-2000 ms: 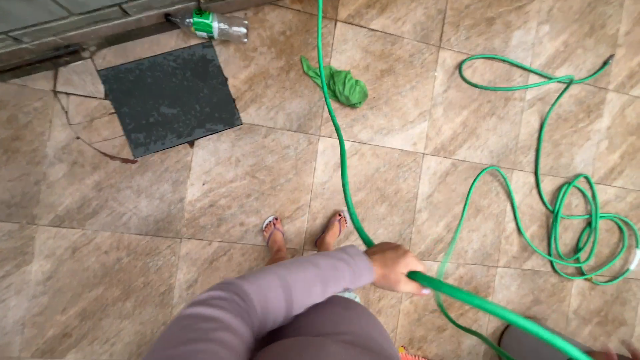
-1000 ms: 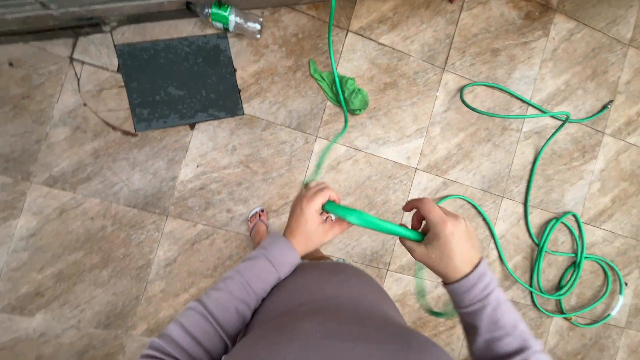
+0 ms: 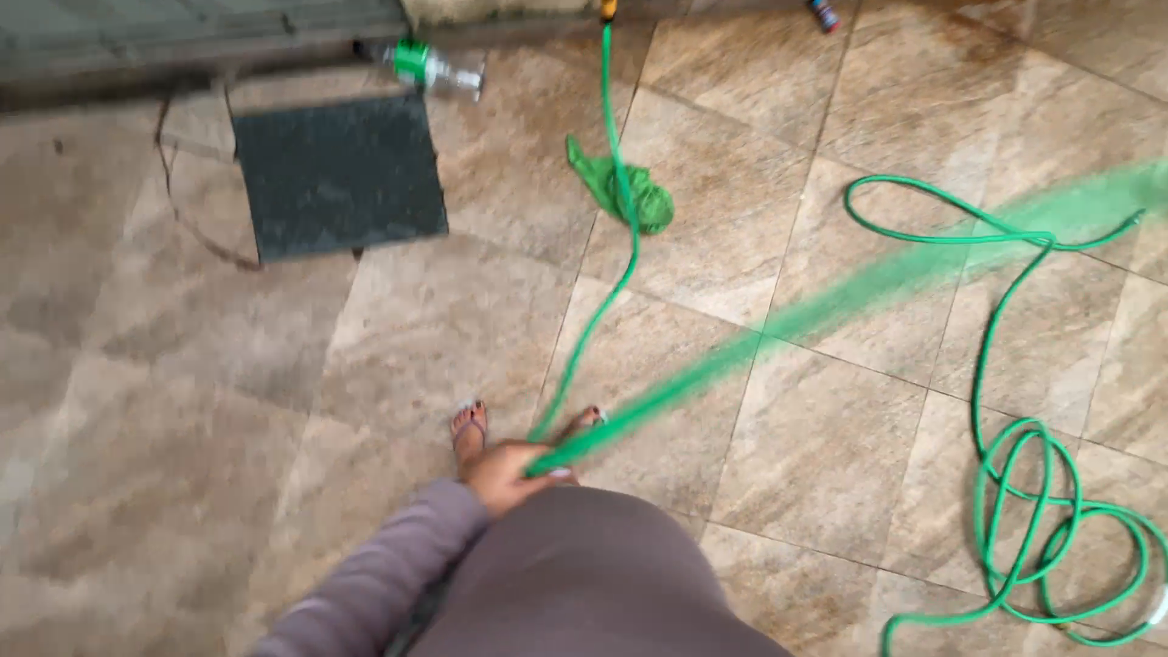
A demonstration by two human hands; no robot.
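My left hand (image 3: 511, 474) is shut around a green garden hose (image 3: 671, 383) in front of my body. From it one length runs up past a crumpled green cloth or bag to an orange fitting (image 3: 609, 11) at the top edge. Another length, blurred by motion, stretches from the hand to the upper right and leaves the view at the right edge. My right hand is outside the view. More hose lies in loose tangled loops (image 3: 1040, 502) on the tiles at the right, with a free end above them.
A dark square mat or plate (image 3: 342, 178) lies at the upper left, near a clear plastic bottle with a green label (image 3: 415, 62) by the step. The crumpled green cloth or bag (image 3: 650, 203) lies under the hose. My sandalled feet (image 3: 470, 424) stand on the tiles.
A second ago both hands held the hose in front of my body; now my right hand has left the view. The hose length on that side now stretches to the upper right.
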